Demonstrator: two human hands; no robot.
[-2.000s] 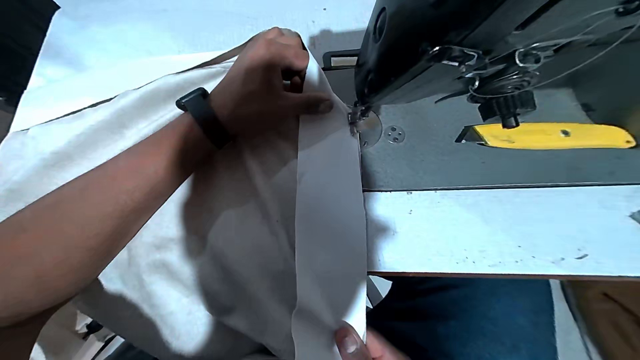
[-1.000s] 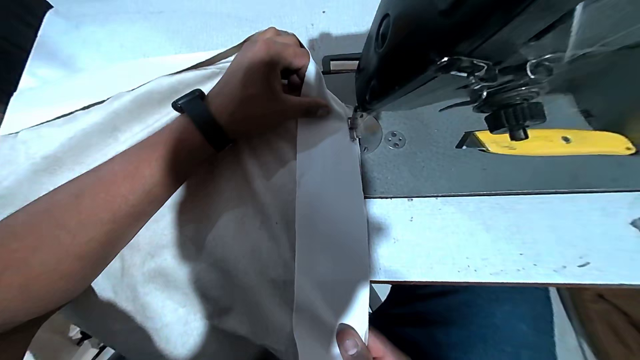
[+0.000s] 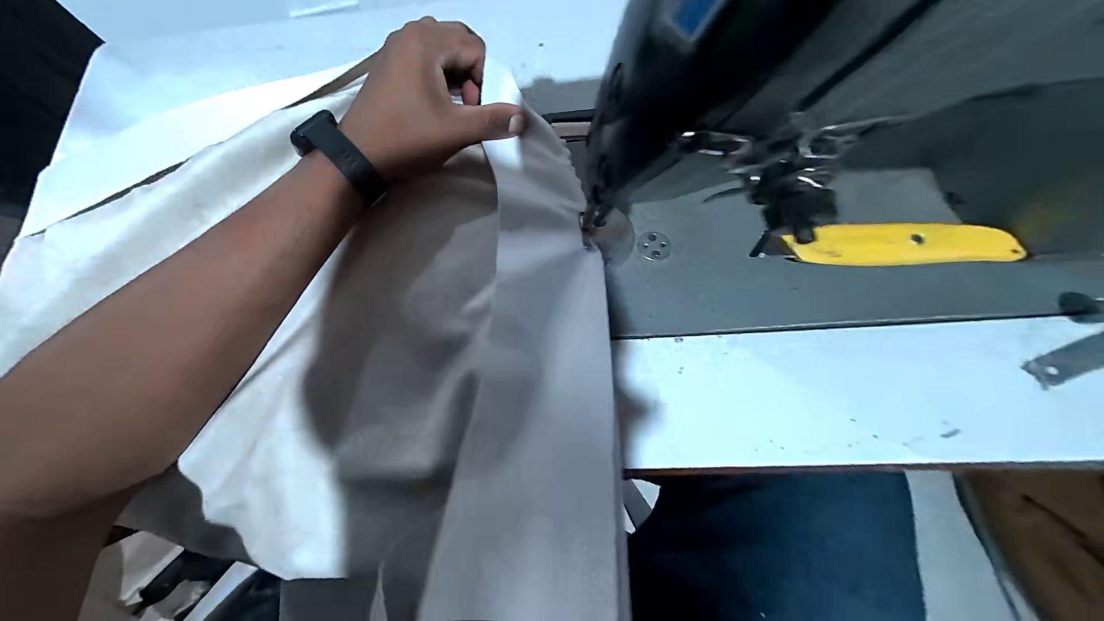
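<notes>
Pale fabric lies under the needle area of a dark sewing machine and hangs over the table's front edge. Behind the needle and to its left, my left hand pinches the folded strip of this fabric between thumb and fingers; a dark band is on the wrist. The strip's right edge meets the presser foot and is puckered just behind it. My right hand is out of the frame.
A yellow utility knife with its blade out lies on the grey machine bed. A metal plate rests at the white tabletop's right side. Legs in blue cloth are below the table edge.
My right hand, which held the strip's lower edge at the bottom of the earlier frames, has left the view. The strip's puckered edge now shows behind the presser foot.
</notes>
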